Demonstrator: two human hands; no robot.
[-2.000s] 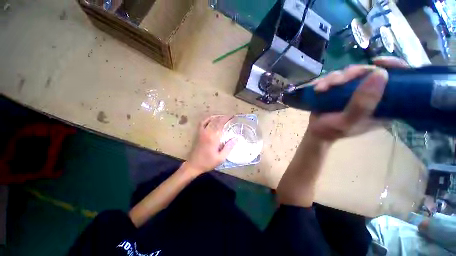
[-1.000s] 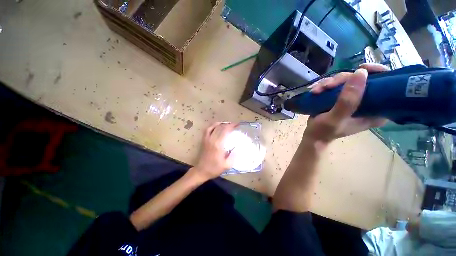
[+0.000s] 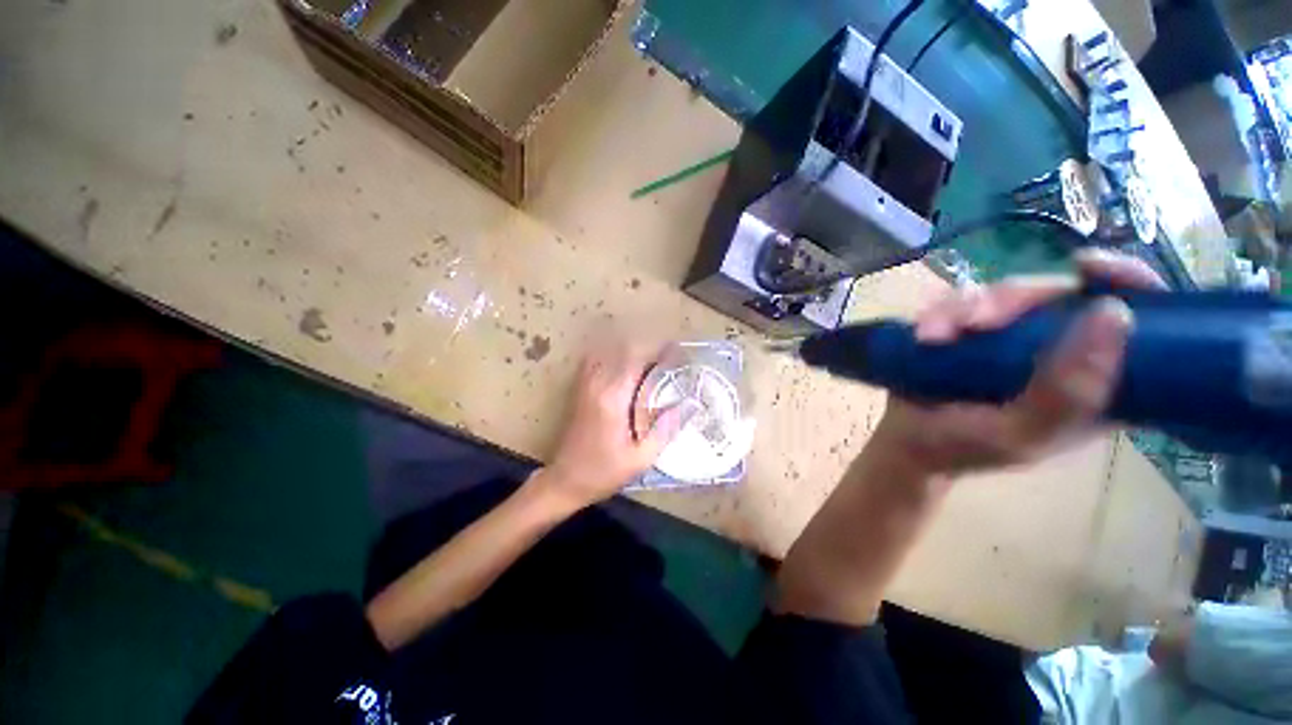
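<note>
A round white housing (image 3: 704,436) sits on a pale square jig plate (image 3: 726,354) near the bench's front edge. My left hand (image 3: 607,432) grips the housing's left side, with the thumb over its rim. My right hand (image 3: 1027,361) is blurred and wraps around a dark-blue electric screwdriver (image 3: 949,360). The screwdriver lies nearly level, its black nose pointing left, just in front of the screw feeder (image 3: 777,265) and above and right of the housing. The bit is too blurred to tell if it carries a screw.
An open cardboard box (image 3: 489,135) stands at the back left. A thin green stick (image 3: 684,174) lies between it and the feeder. A black cable (image 3: 907,258) runs past the feeder. Behind is a green conveyor (image 3: 992,142) with round parts. A person's pale sleeve (image 3: 1233,666) shows at the lower right.
My right hand has drawn the screwdriver's nose down and away from the feeder's front. My left hand stays on the housing, whose glare has lessened, so its inner shapes show.
</note>
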